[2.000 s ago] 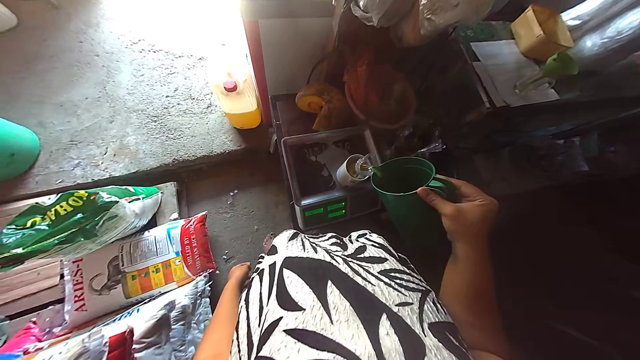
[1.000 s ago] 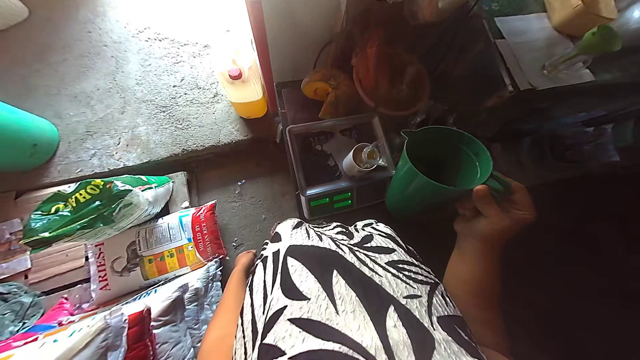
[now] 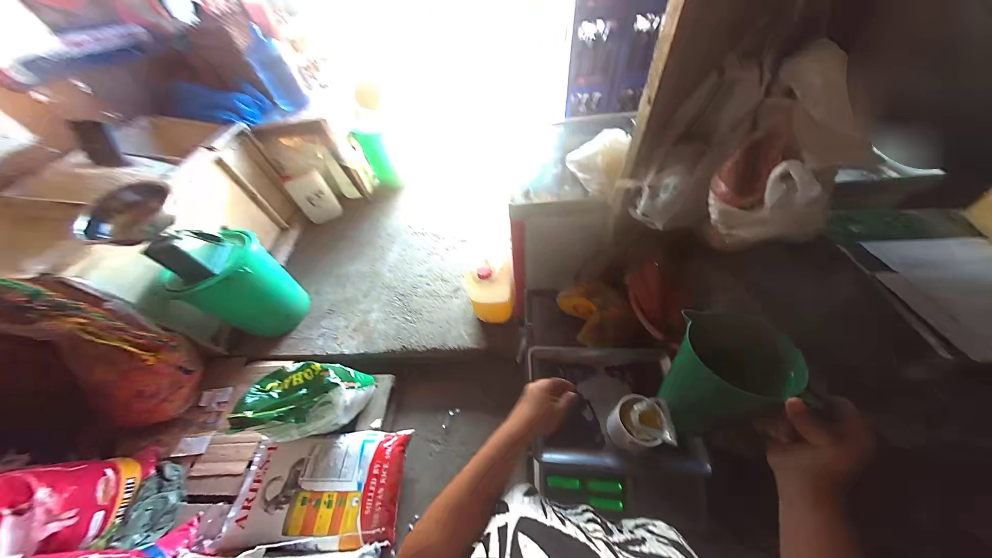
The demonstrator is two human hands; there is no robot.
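My right hand [image 3: 821, 442] grips the handle of a green plastic pitcher [image 3: 728, 380], its open top facing up, at the right of the head view. My left hand [image 3: 549, 404], fingers curled, is over the left part of a digital scale [image 3: 581, 465] with lit green displays; whether it touches anything there I cannot tell. A small white cup [image 3: 634, 425] with clear plastic in its mouth stands on the scale, just left of the pitcher. The pitcher's contents are too dark to make out.
A jug of yellow liquid [image 3: 490, 294] stands on the concrete ledge. Farther left is a green bucket [image 3: 248, 287]. Printed sacks [image 3: 333, 496] lie on wooden slats at lower left. Plastic bags [image 3: 775, 201] hang above the scale, and papers [image 3: 938, 279] lie at right.
My left hand has come up from beside my lap to over the scale. The pitcher stays in my right hand. The view has swung up, showing more of the doorway.
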